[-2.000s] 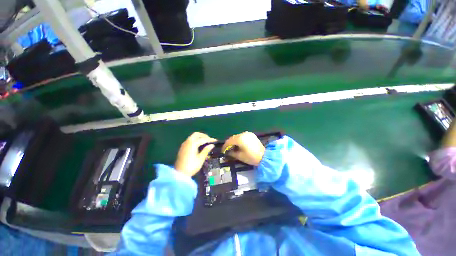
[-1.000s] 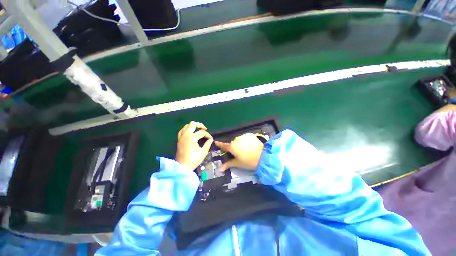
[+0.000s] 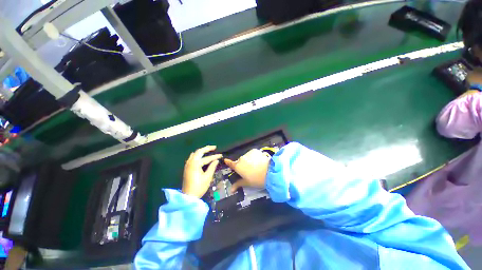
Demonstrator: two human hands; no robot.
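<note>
An opened tablet [image 3: 227,196] with silver and dark insides lies in a black foam tray [image 3: 248,225] in front of me, tilted on the belt. My left hand [image 3: 200,173] is at the tray's upper left edge, thumb and fingers apart, with nothing seen in it. My right hand [image 3: 250,169] lies over the tablet, index finger touching near the top edge and thumb lower on the mainboard. A thin yellow strip [image 3: 269,150] shows above the right hand; whether the palm holds it is hidden.
A second opened tablet [image 3: 117,203] lies in a tray on the left. Further left stand more black trays [image 3: 50,203]. A white post [image 3: 103,117] rises behind. A white strip [image 3: 253,104] divides the green belt. A person in a pink sleeve [image 3: 460,117] works at the right.
My left fingers have spread along the tray edge. My right hand has opened from a pinch to finger and thumb on the tablet. The view has turned, and another tray shows at top right.
</note>
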